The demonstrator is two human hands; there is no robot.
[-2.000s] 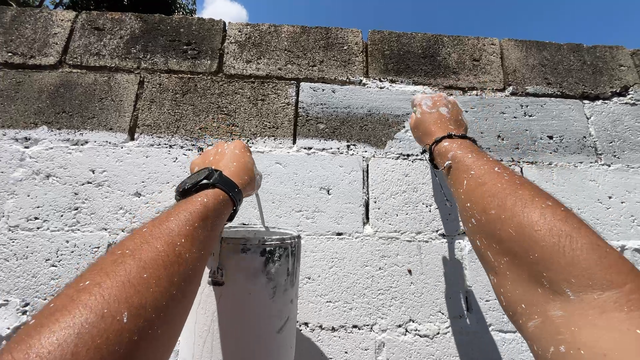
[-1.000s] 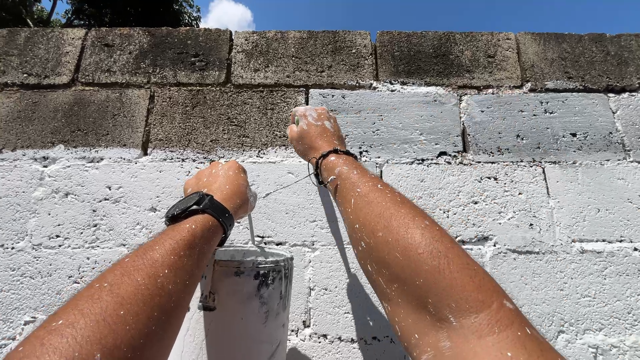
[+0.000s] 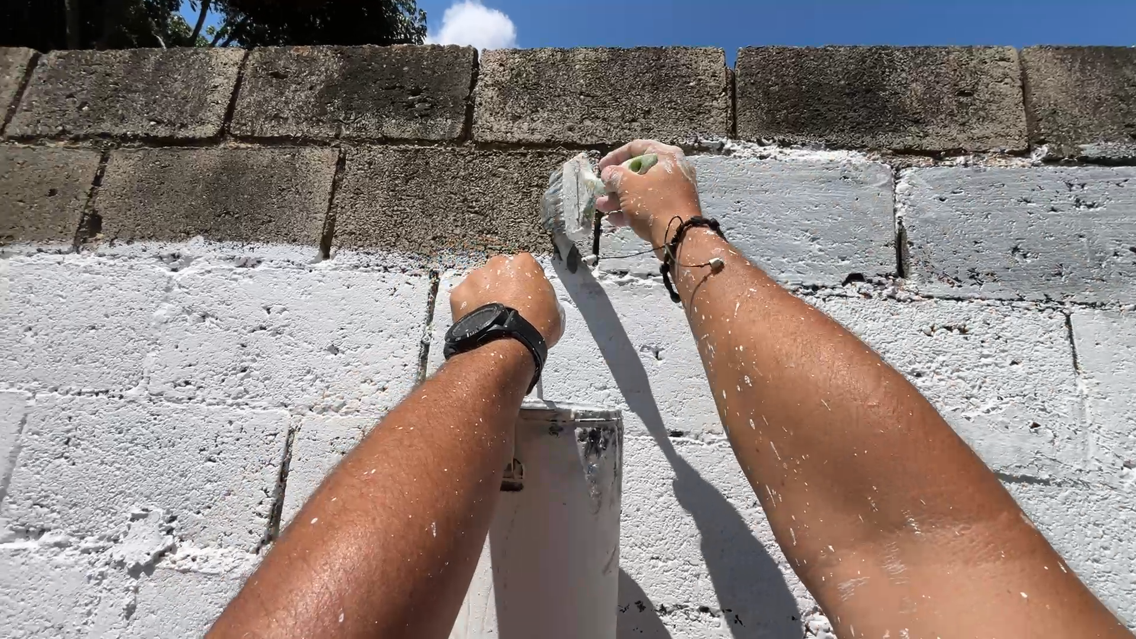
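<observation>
My right hand (image 3: pixel 652 188) grips a paintbrush (image 3: pixel 572 200) with a green handle part showing between the fingers. The brush is coated in white paint, and its bristles point left in front of an unpainted block, beside the edge of the painted one. My left hand (image 3: pixel 508 293), with a black watch on the wrist, is closed on the thin handle of a white paint-smeared bucket (image 3: pixel 568 524). The bucket hangs below it in front of the wall; its contents are hidden. White paint specks cover both forearms.
The concrete block wall (image 3: pixel 284 337) fills the view, white on its lower courses. Bare grey-brown blocks (image 3: pixel 603 93) form the top course. Second-course blocks are bare at left and painted at right (image 3: pixel 790 213). Dark trees (image 3: pixel 319 18) rise behind the wall at upper left.
White paint now reaches the left end of the second-course block that was partly bare two seconds ago. My right hand has moved left along this course, and the brush has come into sight. The view has shifted left.
</observation>
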